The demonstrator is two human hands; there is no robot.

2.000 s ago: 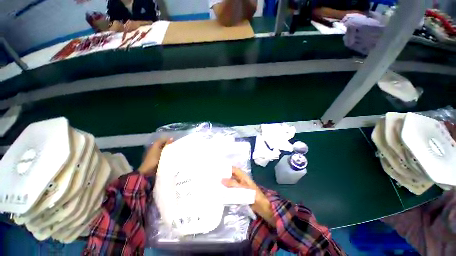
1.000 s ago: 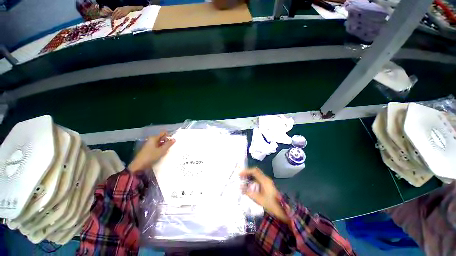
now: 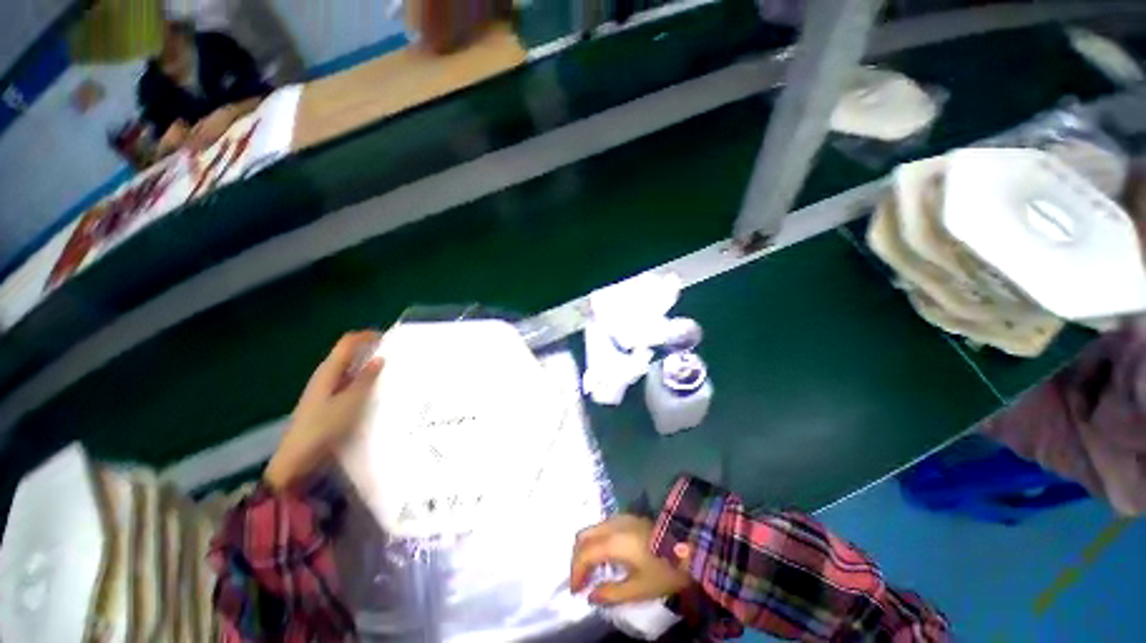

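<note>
A white hexagonal panel point(image 3: 459, 415) with a grey logo and small icons lies over a stack of clear plastic bags point(image 3: 503, 584), glaring under the light. My left hand point(image 3: 329, 408) grips the panel's left edge. My right hand point(image 3: 626, 559) is at the lower right of the bags, fingers curled on a white cloth point(image 3: 647, 615), partly hidden by the hand. A whitish bottle point(image 3: 679, 397) with its round lid flipped open stands right of the panel, beside crumpled white wipes point(image 3: 626, 333).
Stacked panels lean at lower left point(image 3: 132, 553) and at right point(image 3: 1043, 232). A grey post point(image 3: 804, 126) rises from the metal rail. A bagged panel point(image 3: 886, 107) lies on the dark green belt. A person point(image 3: 201, 75) sits across it; a neighbour's sleeve point(image 3: 1081, 421) shows at right.
The view has tilted and shifted right. My right hand has moved from the panel's right edge down to the lower right of the bags. My left hand stays at the panel's left edge.
</note>
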